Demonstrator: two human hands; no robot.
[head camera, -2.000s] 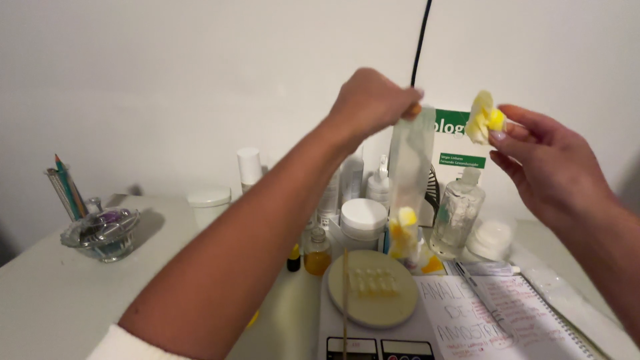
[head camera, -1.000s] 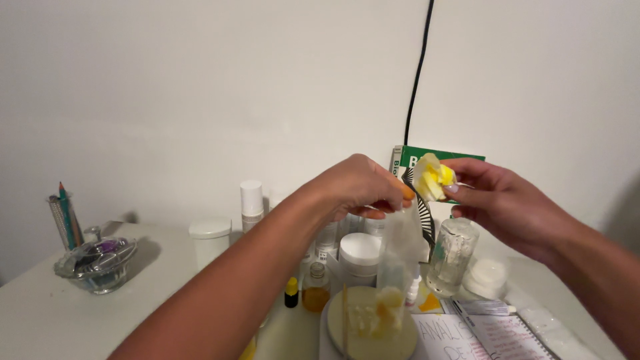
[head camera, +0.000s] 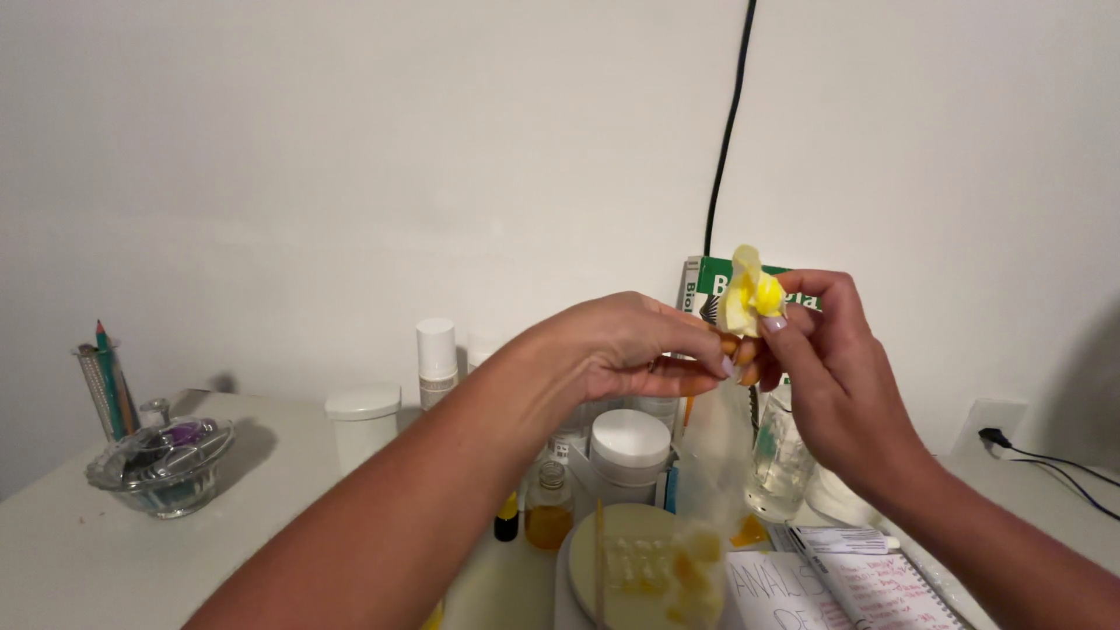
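Observation:
My left hand (head camera: 643, 350) pinches the top of a long clear plastic bag (head camera: 713, 455), which hangs down with yellow-orange pieces at its bottom. Between the thumb and fingers of my right hand (head camera: 831, 367) is a crumpled yellow and whitish piece (head camera: 751, 297), soft-looking, perhaps a petal or paper. The fingertips of both hands meet at the mouth of the bag. Below, partly behind the bag, a round plate (head camera: 595, 560) of a scale carries a clear moulded strip with yellowish contents, and a thin wooden stick (head camera: 599, 560) stands in front of it.
Behind stand a white lidded jar (head camera: 630, 442), an amber-liquid bottle (head camera: 549, 516), a small black bottle (head camera: 507, 521), a clear glass bottle (head camera: 779, 464) and a green-and-white book (head camera: 717, 271). A spiral notebook (head camera: 884, 586) with pens lies right. Left are a glass bowl (head camera: 166, 481) and a pencil holder (head camera: 103, 394).
My hands have come together; two seconds ago they were apart, with the bag in the left and the yellow piece in the right. The bag now hangs in front of the round plate.

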